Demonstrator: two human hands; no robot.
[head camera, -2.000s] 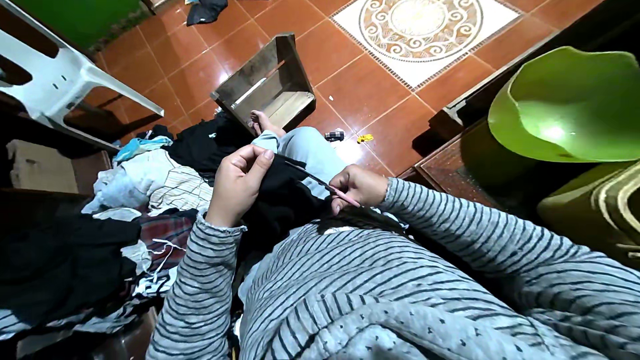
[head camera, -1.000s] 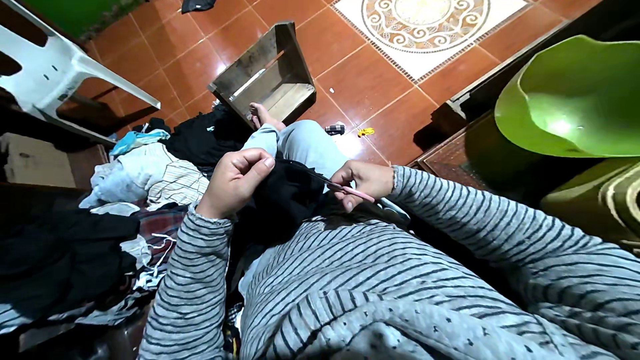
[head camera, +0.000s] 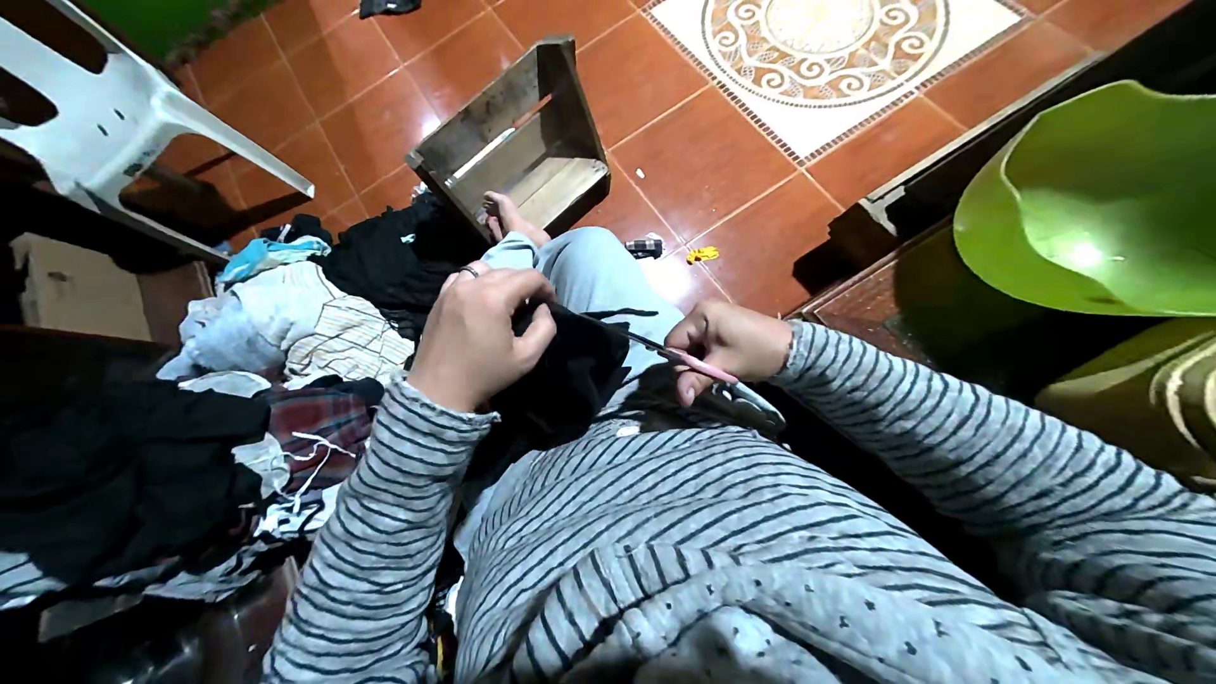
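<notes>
Black cloth (head camera: 570, 380) lies bunched over my lap, its upper edge pinched by my left hand (head camera: 489, 328), which wears a ring. My right hand (head camera: 727, 347) holds a thin tool with a pink part (head camera: 703, 366), which looks like a seam ripper or small scissors; I cannot tell which. Its dark, narrow end points left and meets a thin strand or edge of the black cloth between my hands. A grey, smooth object (head camera: 755, 404) lies just below my right hand, partly hidden by it.
A wooden crate (head camera: 532, 142) rests on the tiled floor by my foot. Piled clothes (head camera: 275, 323) lie at the left, below a white plastic chair (head camera: 123, 114). A green plastic tub (head camera: 1092, 209) stands at the right. Small yellow (head camera: 703, 255) and checked (head camera: 644, 248) items are on the floor.
My right hand has moved away from the cloth, then back with the tool's dark end at the cloth or strand. My left hand keeps its pinch near the same place.
</notes>
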